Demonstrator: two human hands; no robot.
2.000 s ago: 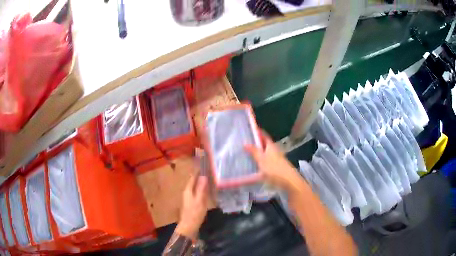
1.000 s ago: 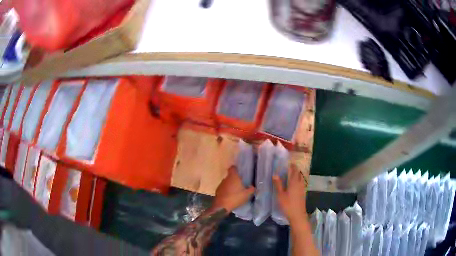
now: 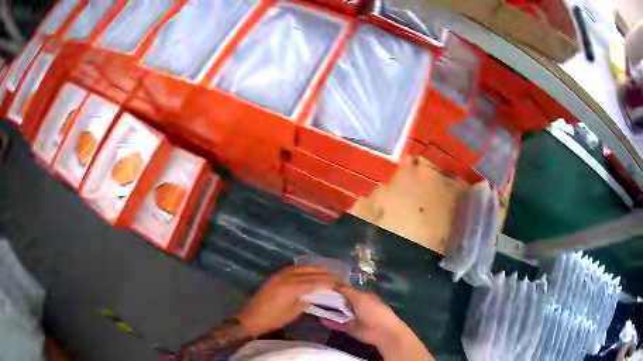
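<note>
My left hand (image 3: 288,295) and my right hand (image 3: 368,315) are together at the lower middle, over the dark belt's near edge. They hold a bagged device (image 3: 328,304) between them; its white end shows, and cloudy plastic sticks out above the fingers. The rest of it is hidden by the hands. A few bagged devices (image 3: 472,229) stand on edge on the plywood board (image 3: 416,201), right of my hands. Orange boxes filled with grey bagged slabs (image 3: 374,88) stand stacked beyond my hands.
Open boxes with round orange pieces (image 3: 128,168) stand at left. Rows of bagged devices (image 3: 504,317) stand at lower right. A small shiny pile (image 3: 365,262) lies on the dark belt (image 3: 282,225). The white overhead shelf (image 3: 596,92) crosses the upper right.
The view has turned left. My hands have left the standing bagged devices on the board and are now nearer my body, holding one device between them.
</note>
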